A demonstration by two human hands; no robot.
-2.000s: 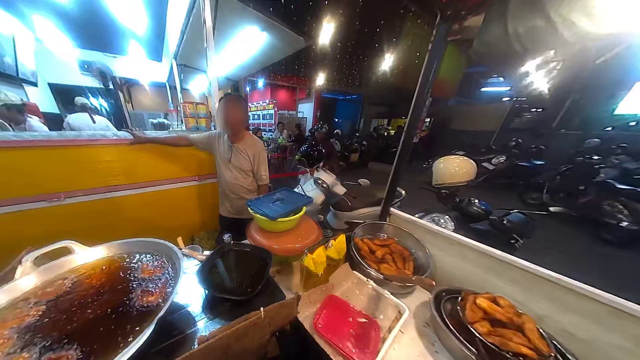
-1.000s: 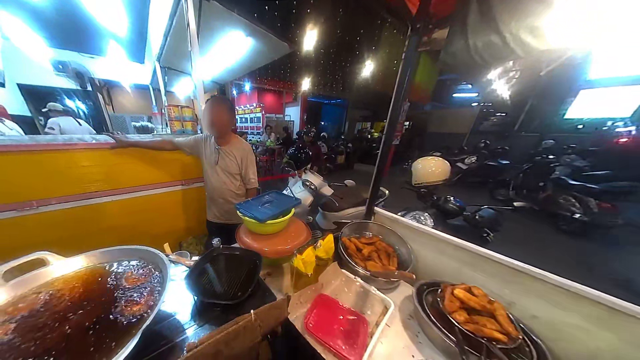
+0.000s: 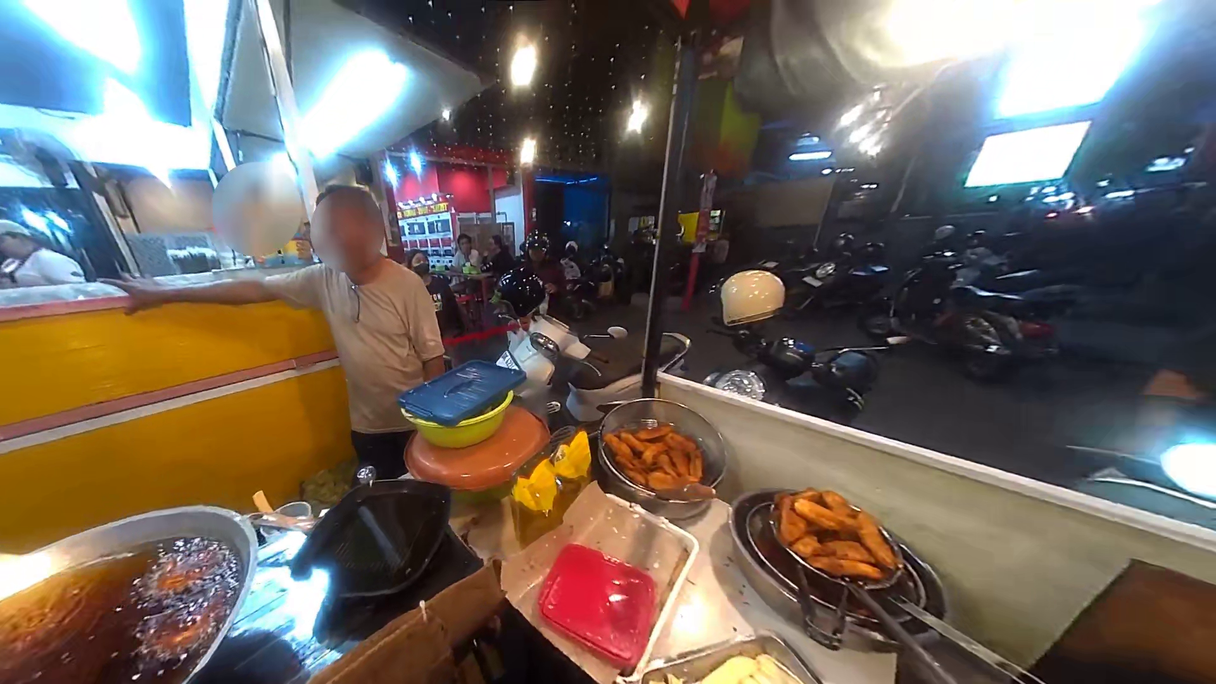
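Note:
Neither my left hand nor my right hand is in view. At the lower left, several pieces of food bubble in the dark oil of a wide metal frying pan. A black pan sits to its right. A red plastic lid lies in a paper-lined white tray. Behind it, browned fried pieces fill a metal bowl. More fried pieces rest in a strainer over a metal basin. Pale cut pieces lie in a metal tray at the bottom edge.
A blue lid covers a yellow-green bowl on an orange lid. A cardboard box stands in front. A low wall bounds the right side. A person stands beside the yellow counter; motorcycles are parked beyond.
The view has turned to the right, and the metal tray with pale pieces has come into view at the bottom.

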